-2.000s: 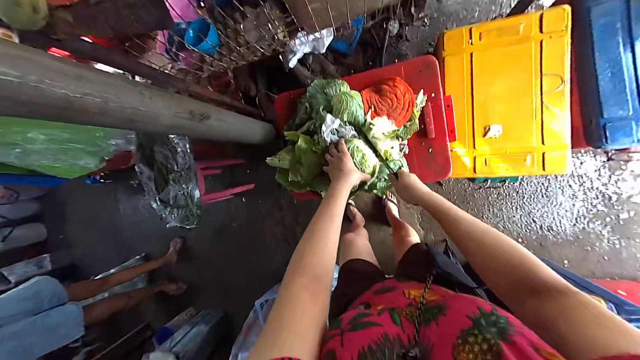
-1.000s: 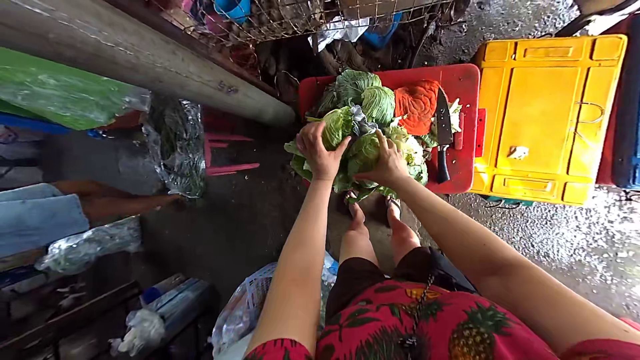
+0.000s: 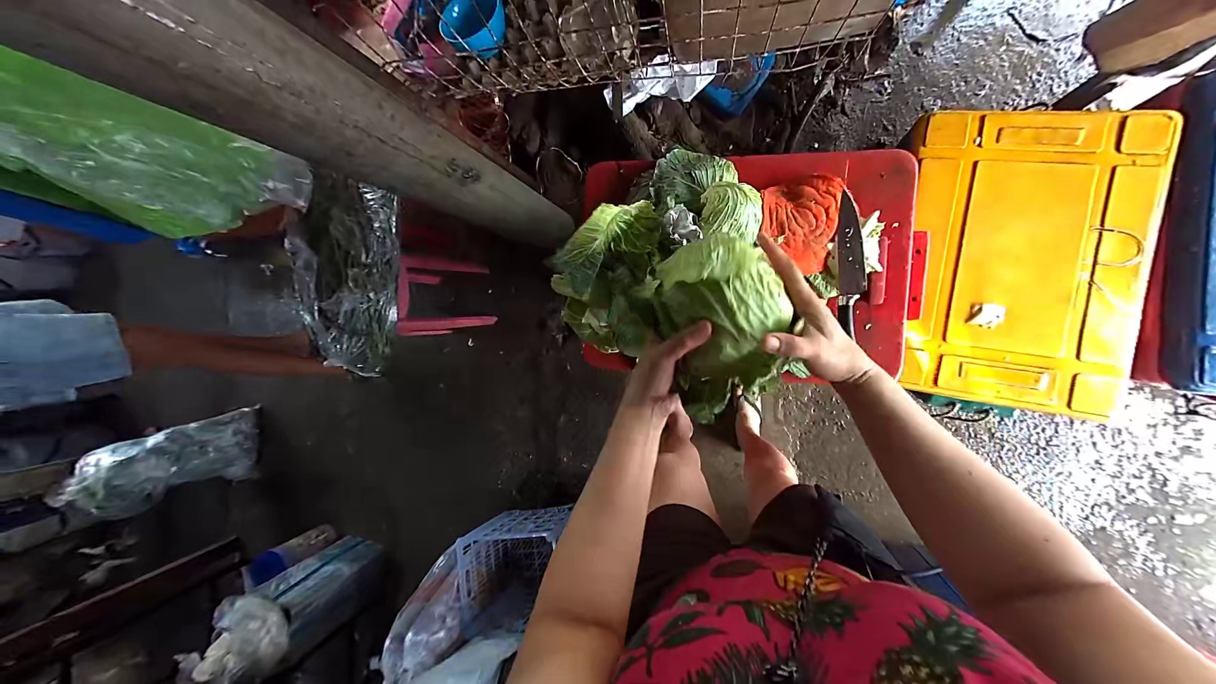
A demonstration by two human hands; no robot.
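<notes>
Between my two hands is a pale green cabbage head (image 3: 727, 294), raised above the near side of a red plastic table (image 3: 879, 176). My left hand (image 3: 668, 366) supports its lower left side, and my right hand (image 3: 812, 332) lies along its right side with fingers spread. More cabbage heads (image 3: 731, 211) and loose outer leaves (image 3: 608, 242) are heaped behind and to the left. An orange-red cloth or net (image 3: 803, 218) lies right of the heap. Beside it rests a kitchen knife (image 3: 851, 252), its blade pointing away from me and its dark handle toward me.
A yellow plastic cooler box (image 3: 1035, 256) stands right of the table, with a blue box (image 3: 1192, 256) beyond. A thick post (image 3: 380, 123) slants in at upper left. A wire cage (image 3: 655, 38) is behind. A plastic crate (image 3: 508, 546) sits near my legs; another person's leg (image 3: 218, 350) shows at left.
The knife, in my right hand two seconds ago, has lain on the table since the middle frame. Both hands have come together around one cabbage head, which is now nearer my body.
</notes>
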